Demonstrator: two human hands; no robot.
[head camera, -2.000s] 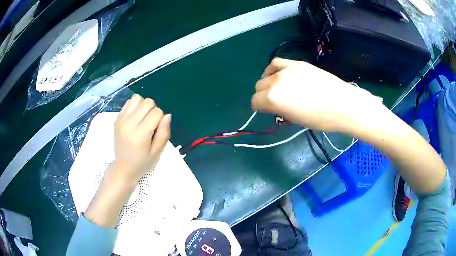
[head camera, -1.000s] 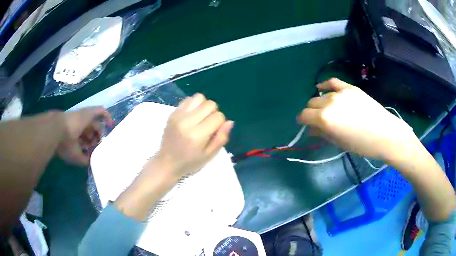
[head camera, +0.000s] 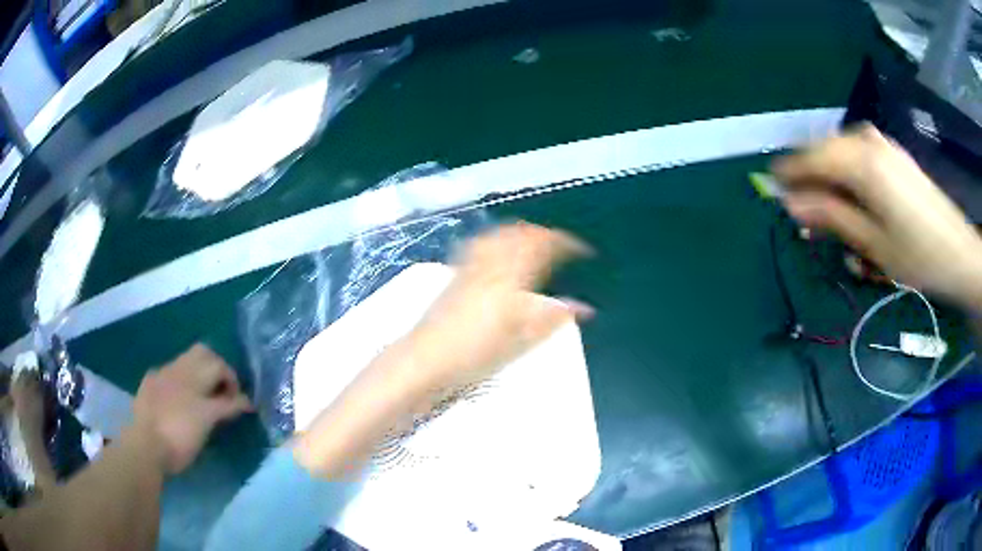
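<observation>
The large white hexagonal unit (head camera: 506, 431) lies on the green surface in front of me, with a clear bag (head camera: 334, 280) under and behind it. My left hand (head camera: 517, 280) is blurred above the unit's far right edge, thumb and fingers apart, with nothing visible in it. My right hand (head camera: 872, 199) is at the right, its fingers closed on a small yellow-green piece (head camera: 766, 185), blurred. The red, black and white leads (head camera: 827, 339) lie below it. The small controller (head camera: 576, 534) is cut off by the bottom edge.
Another person's hand (head camera: 188, 404) is at the left, beside the bag. A bagged white unit (head camera: 253, 129) lies beyond the pale rail (head camera: 603, 161), another (head camera: 70, 258) at far left. A white-handled thin tool (head camera: 921, 344) lies at right. A blue stool (head camera: 894, 463) stands below the edge.
The leads no longer reach the unit and lie at the right. My left hand has opened and moved to the unit's far edge. A yellow-green piece now shows at my right fingertips.
</observation>
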